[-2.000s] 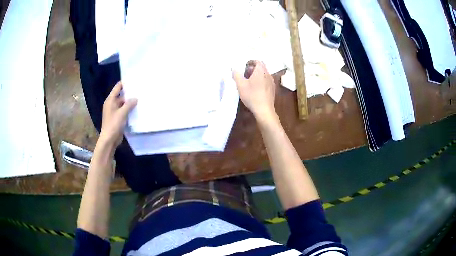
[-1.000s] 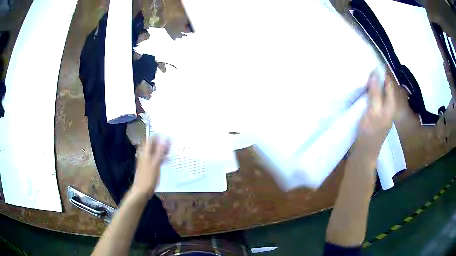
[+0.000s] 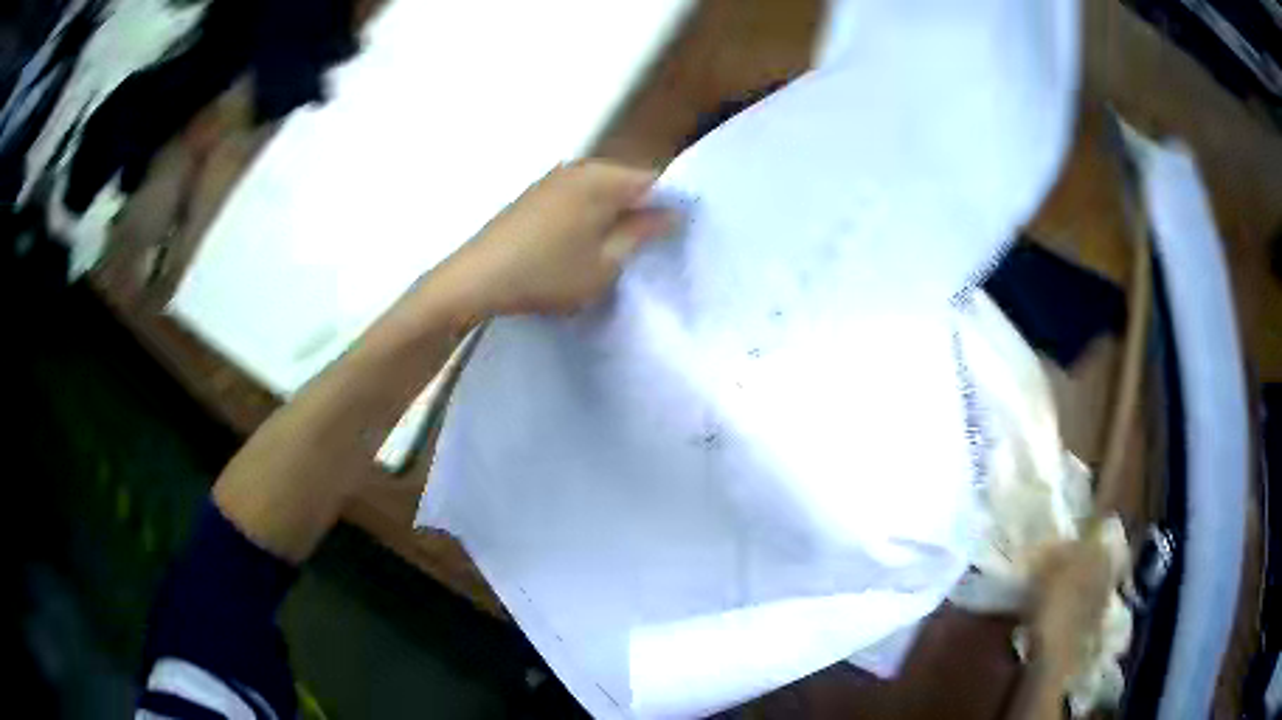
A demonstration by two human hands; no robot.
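Note:
A large white paper pattern sheet with small printed marks and a dotted edge fills the middle of the view, raised and bent, with its lower edge curled over. My left hand pinches its upper left part between thumb and fingers. My right hand is low at the right, blurred, over crumpled cream scraps and at the lower end of a thin brown ruler-like strip. Whether it holds anything is not clear. The sheet hides much of the table under it.
A long white sheet lies at upper left, with black and white cloth beyond it. A metal-edged object shows beside the pattern. A black piece and a long white strip lie at right. Green floor is at lower left.
The view has turned and shifted left. My left hand has moved from the printed pages to the pattern sheet and grips it. My right hand has left the sheet and is by the cream scraps.

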